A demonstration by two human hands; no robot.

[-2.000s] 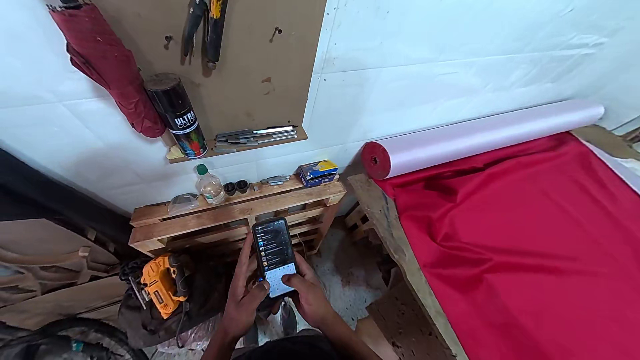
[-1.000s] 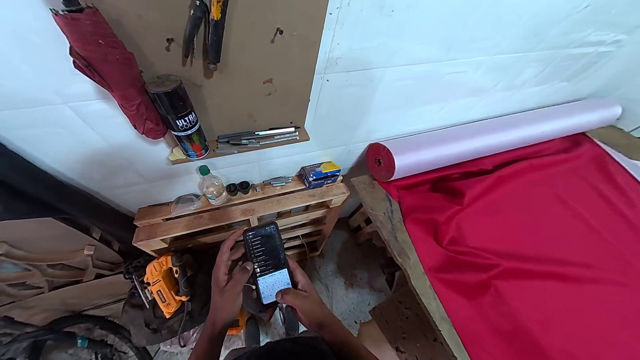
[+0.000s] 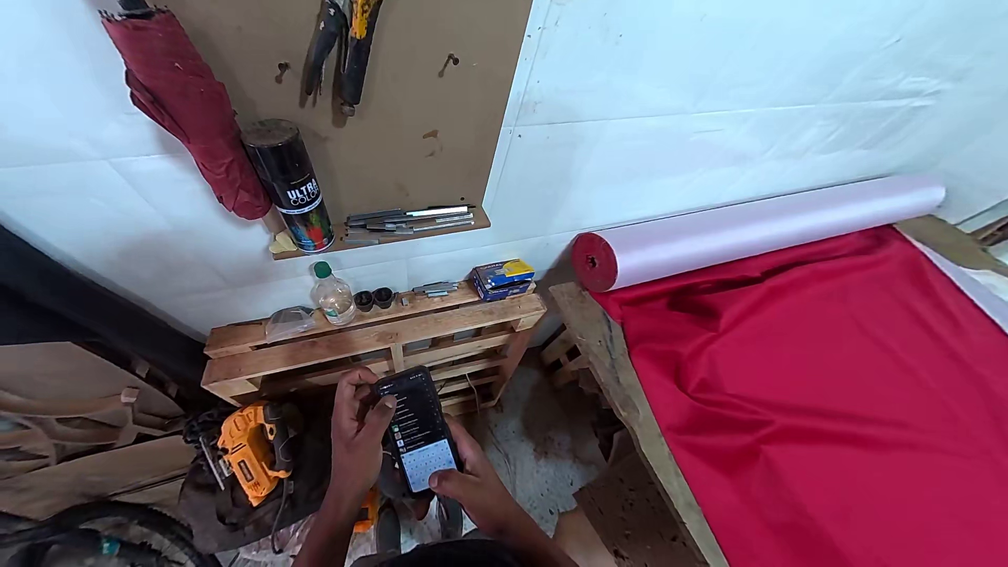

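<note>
A black smartphone (image 3: 417, 433) is held upright between both hands, low in the middle of the view. Its screen shows a dark list above a light on-screen keyboard. My left hand (image 3: 364, 425) grips the phone's left edge, with its thumb over the upper left of the screen. Around the lower right side wraps my right hand (image 3: 472, 476), its thumb on the keyboard. The fingers behind the phone are mostly hidden. Just beyond the phone stands a wooden pallet shelf (image 3: 370, 340).
The pallet holds a plastic bottle (image 3: 334, 299) and a blue box (image 3: 502, 280). An orange jigsaw (image 3: 256, 453) lies at left, above a bicycle wheel (image 3: 118, 520). Red fabric (image 3: 787, 370) covers a table at right, beside its roll (image 3: 756, 228). A spray can (image 3: 291, 185) stands on a wall ledge.
My left thumb has moved from the phone's left side onto the upper part of the screen. Both hands still hold the phone.
</note>
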